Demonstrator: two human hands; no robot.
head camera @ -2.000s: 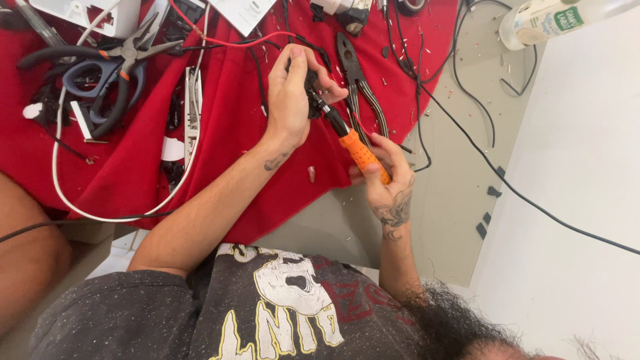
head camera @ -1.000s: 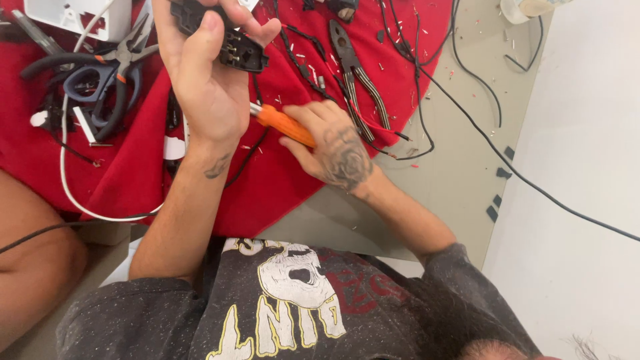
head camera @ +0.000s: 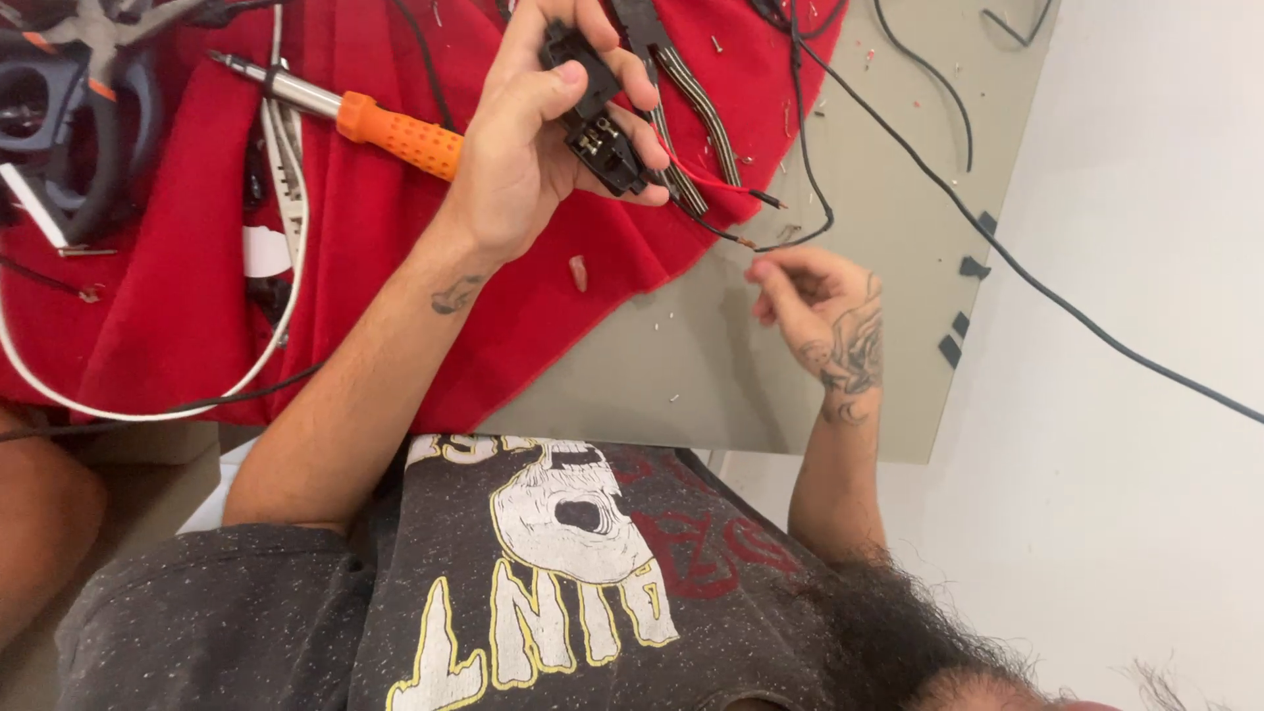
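My left hand (head camera: 538, 138) holds a black plastic electrical housing (head camera: 597, 114), with brass-coloured metal contacts showing in its lower part. Beside its fingers runs a red wire (head camera: 706, 182) with a dark end. My right hand (head camera: 815, 306) is over the grey table, thumb and forefinger close together just below a thin black wire (head camera: 816, 188) with a bit of bare copper (head camera: 746, 242); whether they pinch it is unclear. An orange-handled tool with a metal shaft, perhaps a soldering iron (head camera: 400, 133), lies on the red cloth, its rear end hidden behind my left hand.
Pliers with striped handles (head camera: 696, 109) lie beyond my left hand. At the left are tools with blue and black handles (head camera: 104, 148), a white cable (head camera: 128, 413) and a white strip (head camera: 288, 188). A long dark cable (head camera: 1027, 267) crosses the table's right edge. Small scraps dot the grey tabletop (head camera: 632, 375).
The orange-handled tool has left my right hand and now lies to the left on the cloth. My right hand has moved to the black wire. My left hand still holds the black housing.
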